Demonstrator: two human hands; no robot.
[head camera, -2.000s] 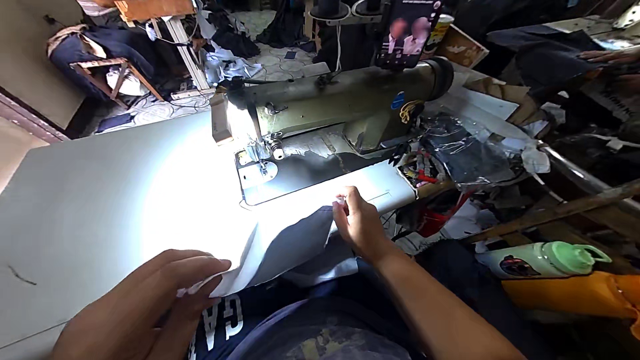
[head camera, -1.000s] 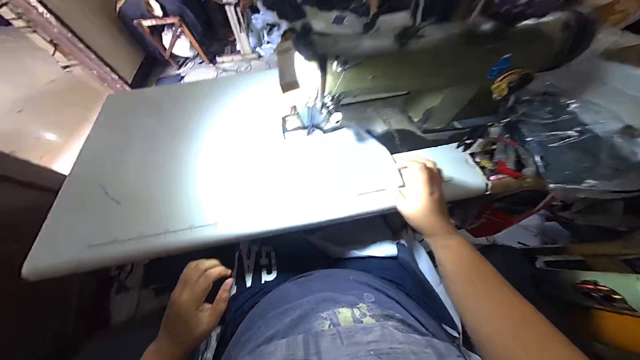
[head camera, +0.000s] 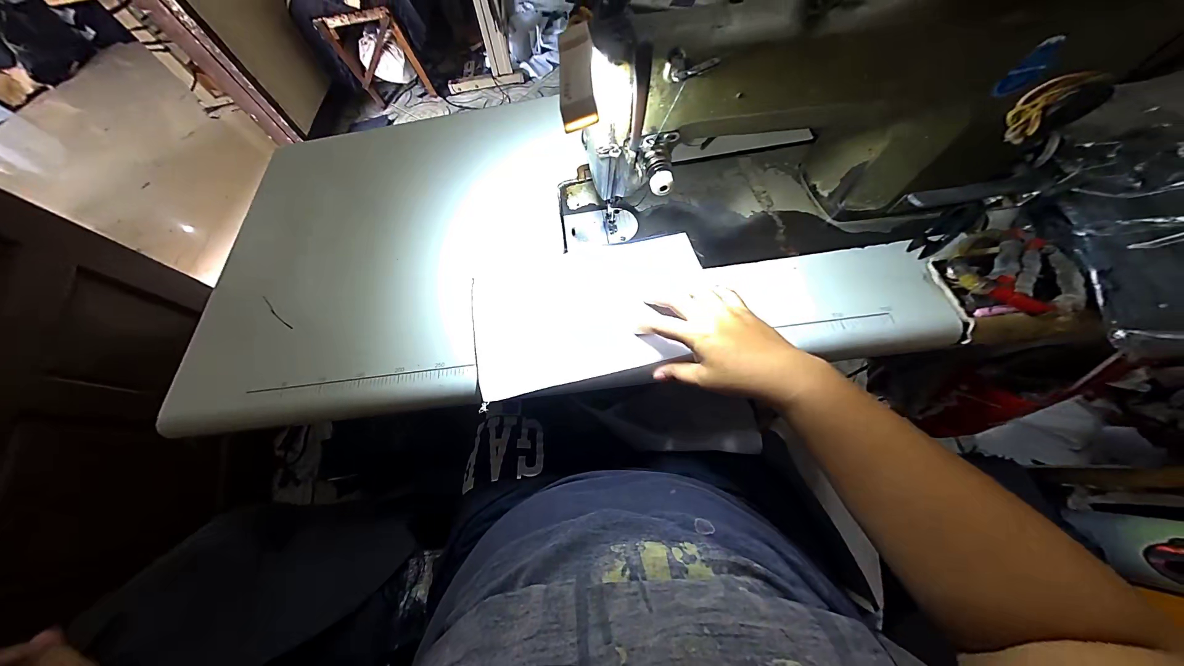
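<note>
A white fabric panel (head camera: 573, 319) lies flat at the front edge of the sewing table, its upper edge just below the presser foot (head camera: 611, 222) of a green sewing machine (head camera: 888, 102). My right hand (head camera: 726, 342) rests on the panel's right part, fingers spread and pointing left. At the bottom left corner only a small part of my left hand (head camera: 46, 650) shows, low and away from the table; its fingers are mostly out of frame. A loose thread hangs at the panel's lower left corner. Glare hides the detail of the cloth.
The pale table (head camera: 342, 240) has a printed ruler along its front edge. A lamp (head camera: 578, 79) hangs beside the needle. Red-handled tools (head camera: 1017, 296) fill a recess at the table's right end, near a black plastic bag (head camera: 1138, 259). A wooden stool (head camera: 379, 51) stands behind.
Two seconds ago both hands held up cloth at the table edge. Since one second ago my left hand has moved down and left, nearly out of view. My right hand stays by the table's front edge.
</note>
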